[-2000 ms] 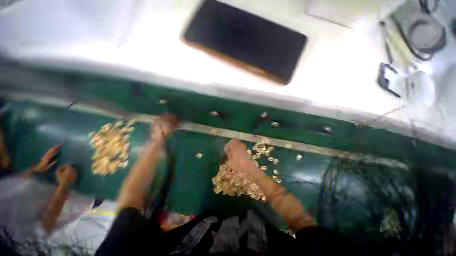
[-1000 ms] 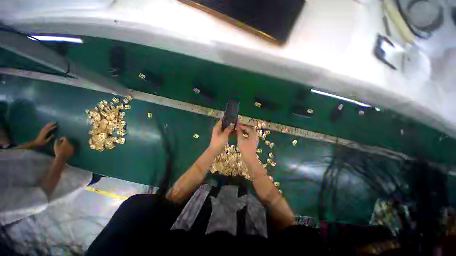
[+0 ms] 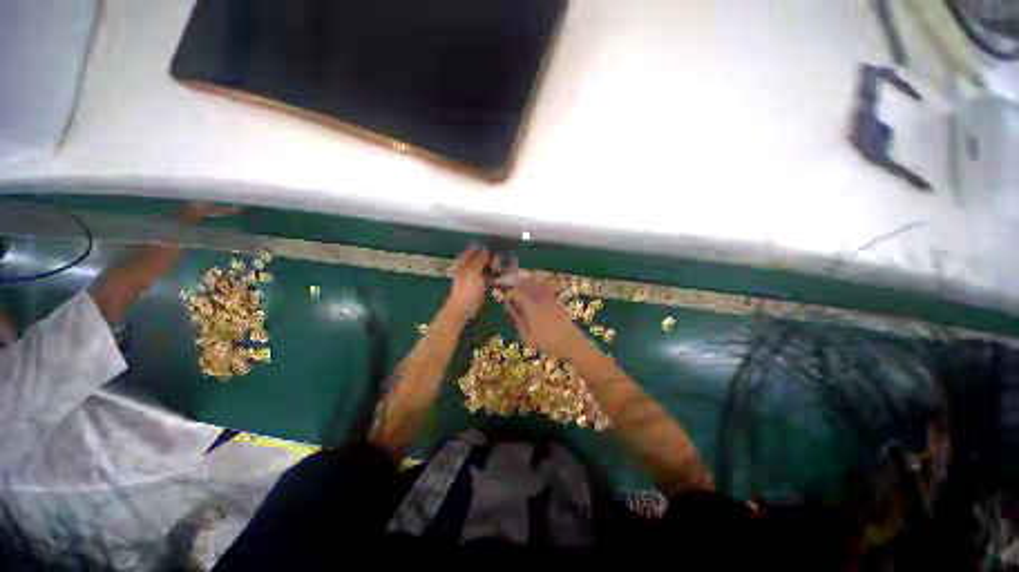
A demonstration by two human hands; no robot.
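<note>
My left hand (image 3: 472,275) holds a small dark housing (image 3: 500,266) over the pale divider strip (image 3: 413,264). My right hand (image 3: 534,308) is at the housing's right side, its fingers close to or touching it; whether it pinches a metal piece is too small to tell. A heap of small gold metal pieces (image 3: 523,383) lies on the green surface (image 3: 369,324) just below my hands. Several loose pieces lie to the right of my right hand. One small piece (image 3: 526,236) shows near the shelf edge.
A white shelf (image 3: 670,145) spans the top, bearing a large black rectangular device (image 3: 369,67) and a black bracket (image 3: 881,125). At left, a second gold heap (image 3: 227,318) lies near a neighbouring person's arm (image 3: 140,279), stretched towards the shelf. Blurred dark strands show at right.
My hands stay together at the housing, which now looks smaller and partly covered. The view has shifted, so the shelf hides more of the belt. The neighbour's arm has reached forward.
</note>
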